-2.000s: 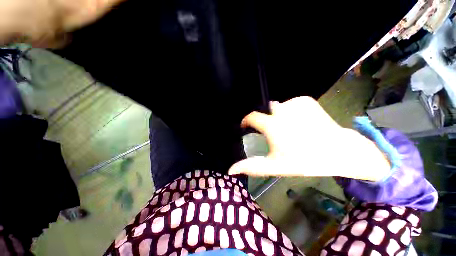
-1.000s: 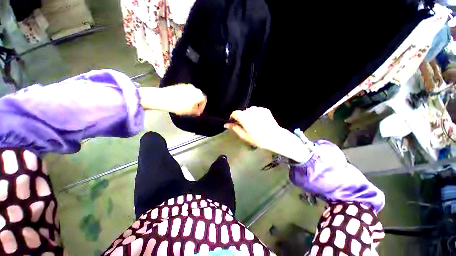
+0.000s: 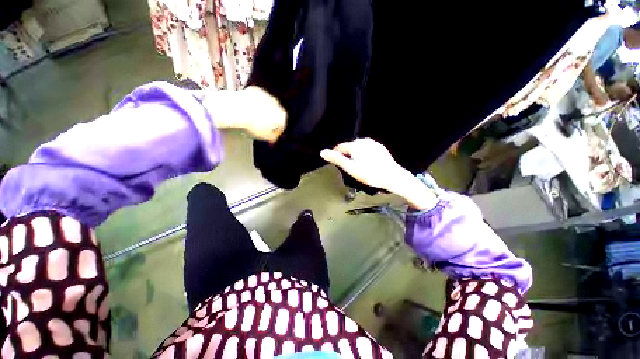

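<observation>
A black garment (image 3: pixel 330 91) hangs in front of me among other black cloth; its folds and seams are hard to see. My left hand (image 3: pixel 263 116) is closed at the garment's left edge, with the cloth between its fingers. My right hand (image 3: pixel 361 160) is lower and to the right, its thumb and fingers against the black cloth near the bottom edge. Whether it pinches the cloth is hard to tell. A small white mark (image 3: pixel 298 52) shows on the cloth. A dark pointed thing (image 3: pixel 372 209) shows below my right wrist; I cannot tell if it is held.
Floral garments (image 3: pixel 203 45) hang at the upper left, and more floral cloth (image 3: pixel 540 87) hangs right of the black cloth. A grey box-like surface (image 3: pixel 505 210) and piled cloth are at the right. Cartons (image 3: pixel 70 21) stand at the upper left. A metal floor bar (image 3: pixel 161 231) crosses the greenish floor.
My left hand has come in from the upper left onto the garment's edge, then moved slightly up. The bottom edge stretched between both hands a second ago now hangs lower and looser.
</observation>
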